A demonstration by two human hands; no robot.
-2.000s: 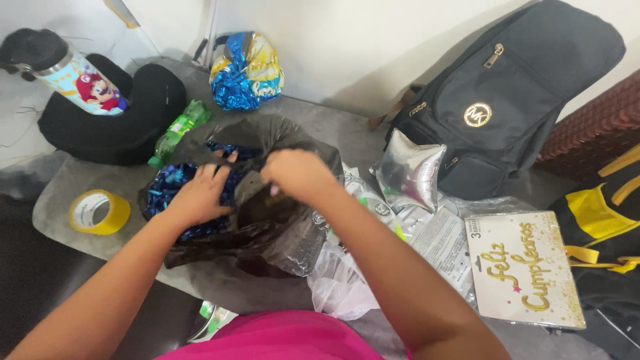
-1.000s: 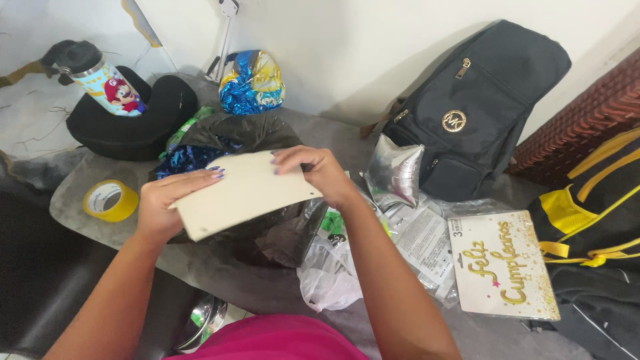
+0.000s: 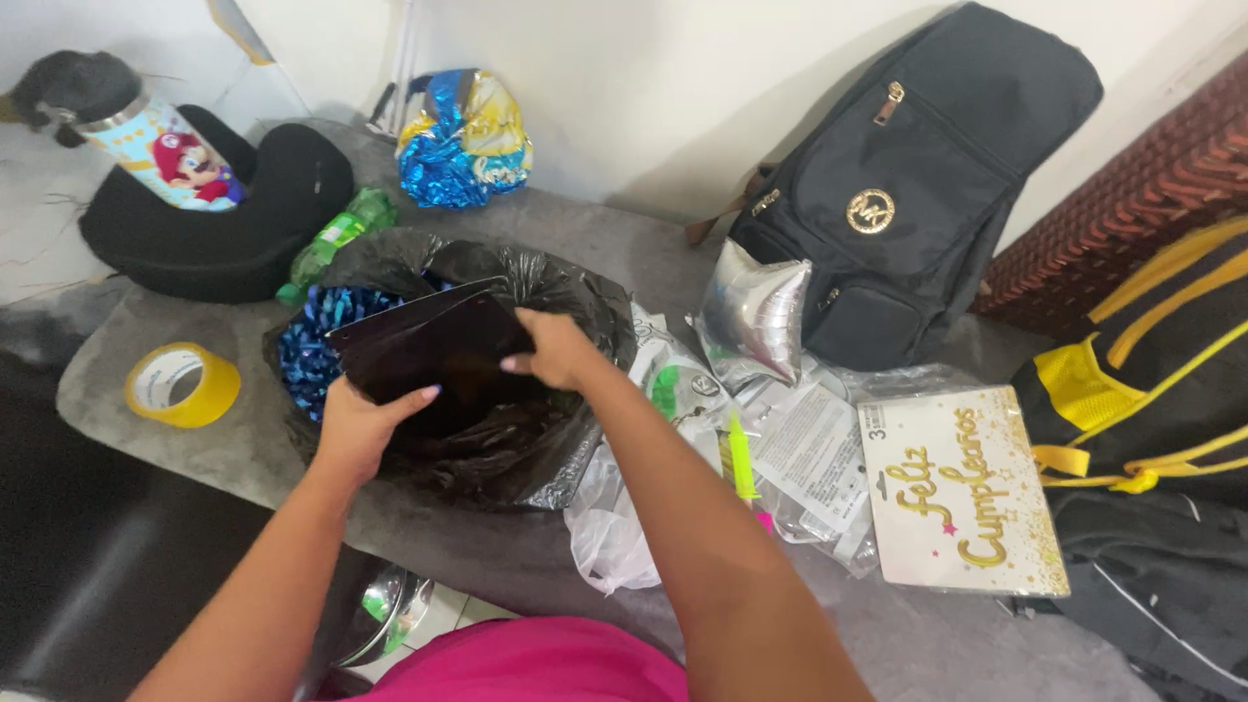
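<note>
A stack of flat cards, dark on the side facing me, is held tilted over an opened black plastic bag. My left hand grips its lower left corner, thumb on the dark face. At its right edge, my right hand holds it with thumb and fingers. Blue metallic tinsel shows inside the bag at the left. How deep the cards reach into the bag is hard to tell.
Around the bag lie yellow tape, a green plastic bottle, a neck pillow with a tumbler, foil balloons, a silver foil star, clear packaging, a banner pack and a black backpack.
The cards, pale side up above the bag one second ago, now show a dark face and sit lower at the bag's mouth. Both hands have gone down with them.
</note>
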